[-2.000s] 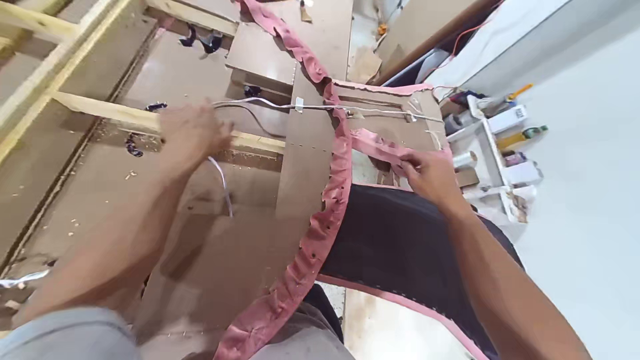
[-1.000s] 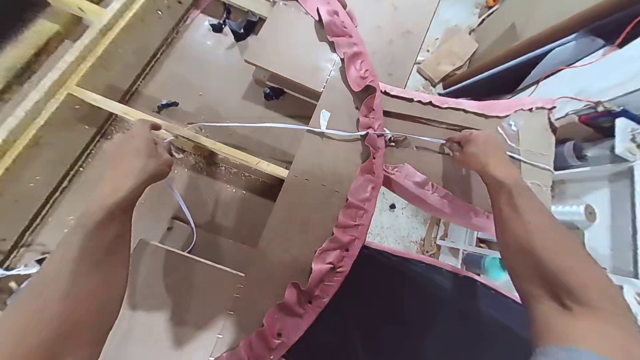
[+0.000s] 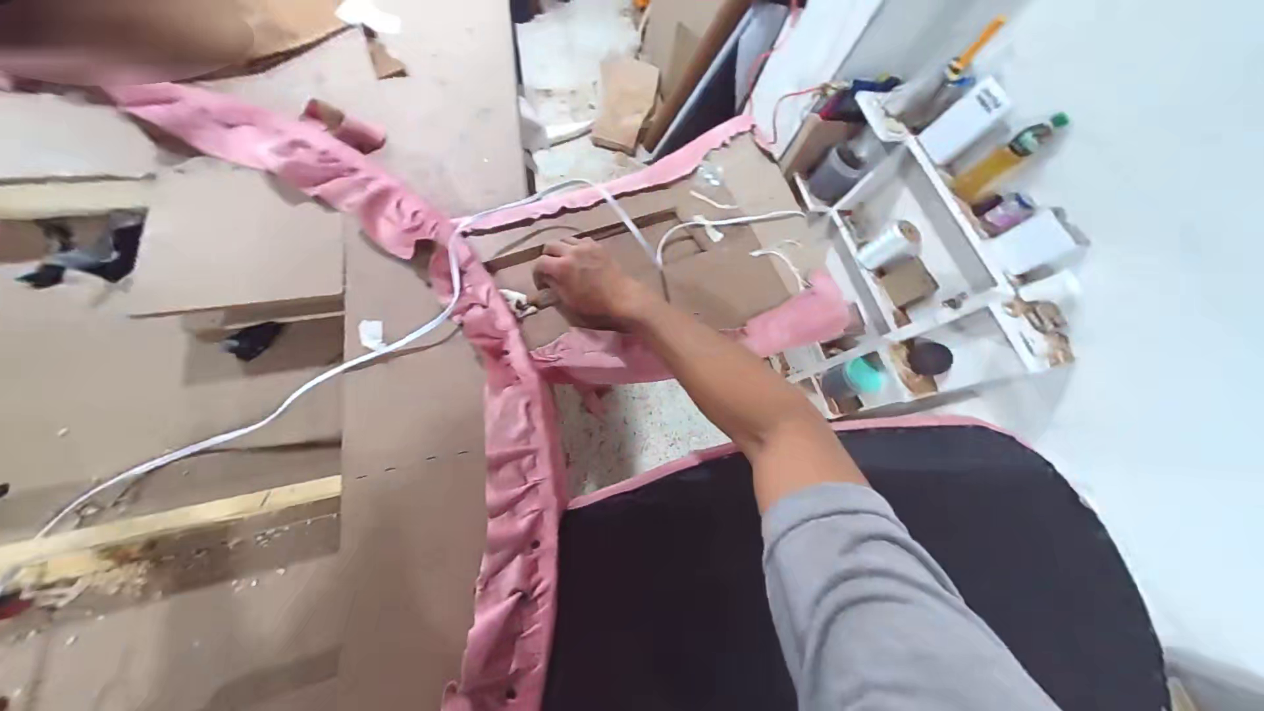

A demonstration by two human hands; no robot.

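Note:
My right hand is over the cardboard-coloured panel of a furniture frame, fingertips closed on a small brown object beside the ruffled pink upholstery fabric. What that object is cannot be made out. Next to it is a small white piece. A white electric cable lies loosely across the frame from lower left, passes over the pink fabric and loops above my right hand. At the top left, a large blurred brown shape, possibly my left hand, hides part of the frame; its fingers cannot be seen.
A white compartment tray with thread spools and bottles stands at the right. A black fabric panel edged in pink lies under my right arm. A wooden slat crosses the open frame at left. A brown piece lies on the floor.
A second ago both hands held the cable stretched across the frame; it now lies slack in curves. My left hand has left the wooden slat. My right hand is now close to the pink ruffle.

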